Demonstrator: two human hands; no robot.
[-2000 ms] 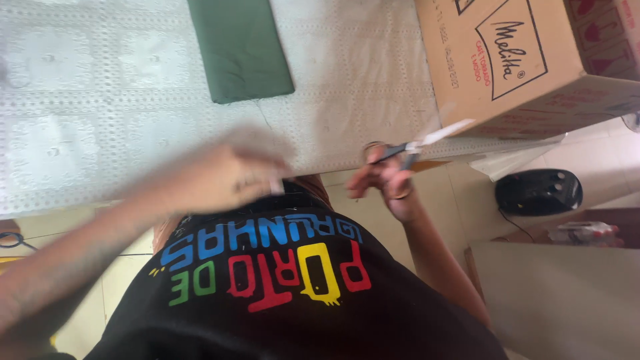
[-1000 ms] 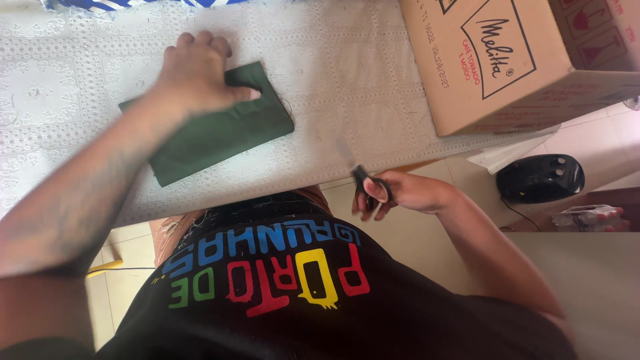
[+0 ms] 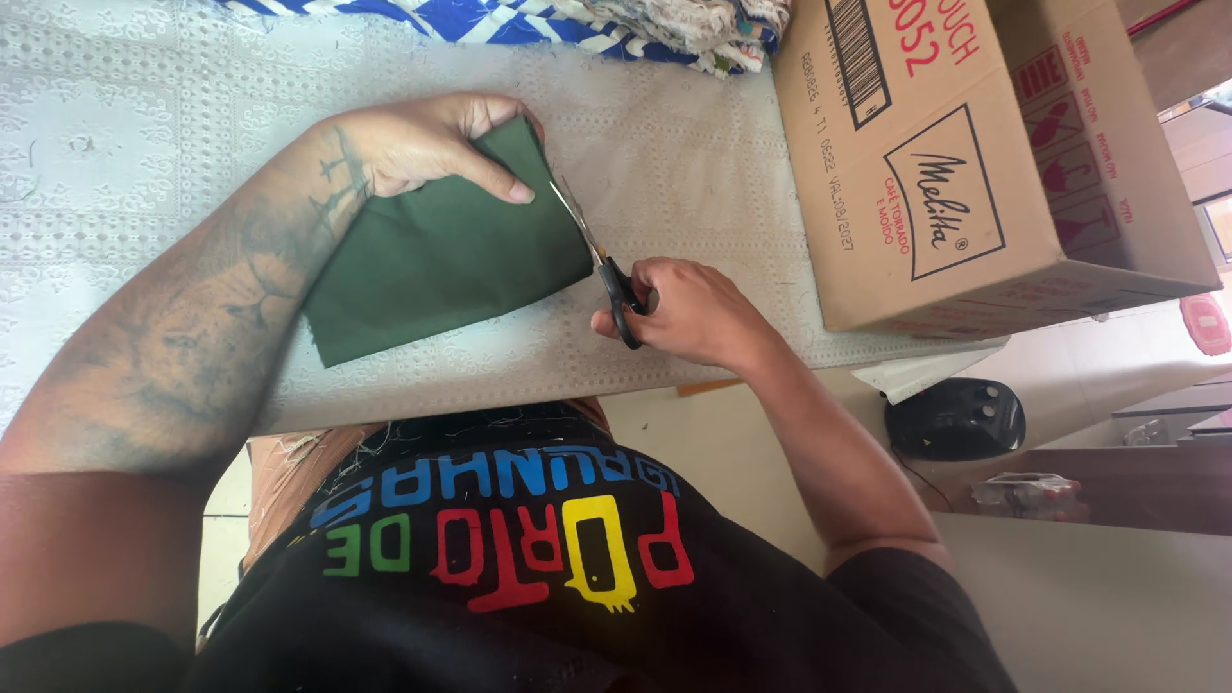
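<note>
A folded dark green cloth lies at an angle on the table covering. My left hand grips its upper part, with the thumb on top and the fingers curled around the far edge. Black-handled scissors are held in my right hand, fingers through the handles. Their blades are slightly parted and point away from me, up along the right edge of the cloth. Whether fabric lies between the blades cannot be told.
A white patterned tablecloth covers the table. A cardboard box stands at the right. Blue and white patterned fabric and a pile of cloth pieces lie at the far edge. A black appliance is beyond the table, lower right.
The green cloth has turned, and my left hand, earlier spread over it, now grips its upper part. My right hand has brought the scissors from the table's near edge to the cloth's right edge.
</note>
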